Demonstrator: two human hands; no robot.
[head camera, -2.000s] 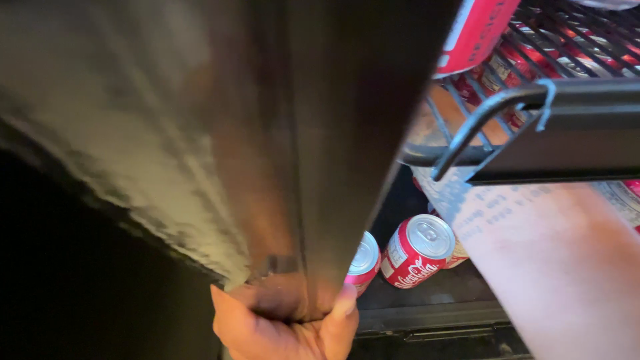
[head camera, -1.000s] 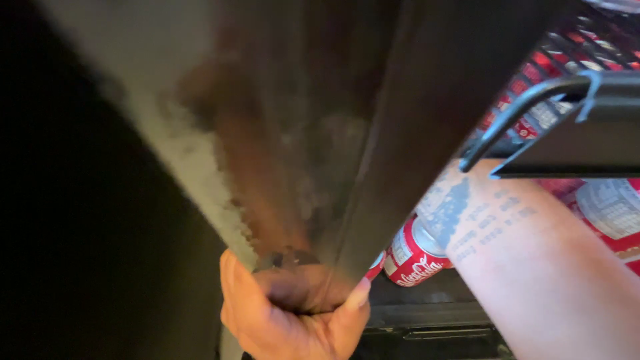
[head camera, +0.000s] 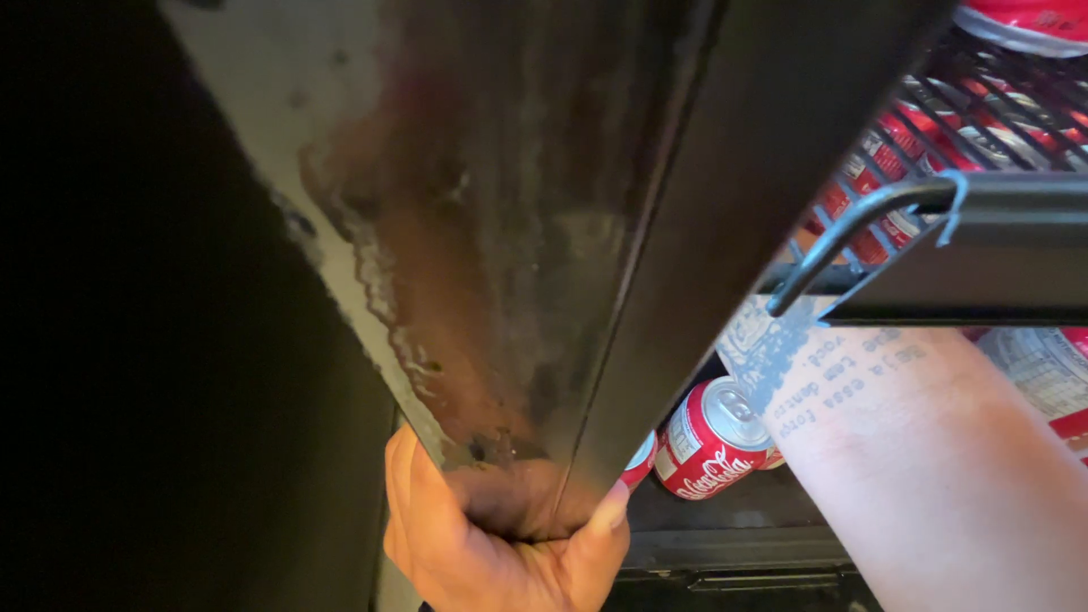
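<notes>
My left hand (head camera: 510, 535) grips the lower edge of a dark, glossy door (head camera: 544, 255), fingers on one side and thumb on the other. From the right my other forearm, which bears a tattoo, reaches under a wire shelf into the cooler; the right hand itself is hidden behind the door edge. A red Coca-Cola can (head camera: 714, 467) stands on the cooler floor beside that forearm, its silver top showing. Part of another red can (head camera: 640, 459) shows between it and the door.
A black wire shelf (head camera: 909, 161) with a bent rod and a dark front strip (head camera: 977, 255) lies above the forearm. Several red cans show through its wires. A larger red package or can (head camera: 1037, 365) is at the right, and a red can (head camera: 1033, 25) stands on the shelf.
My right forearm has moved across the standing can and partly back, uncovering its top again. My left hand has stayed on the door edge.
</notes>
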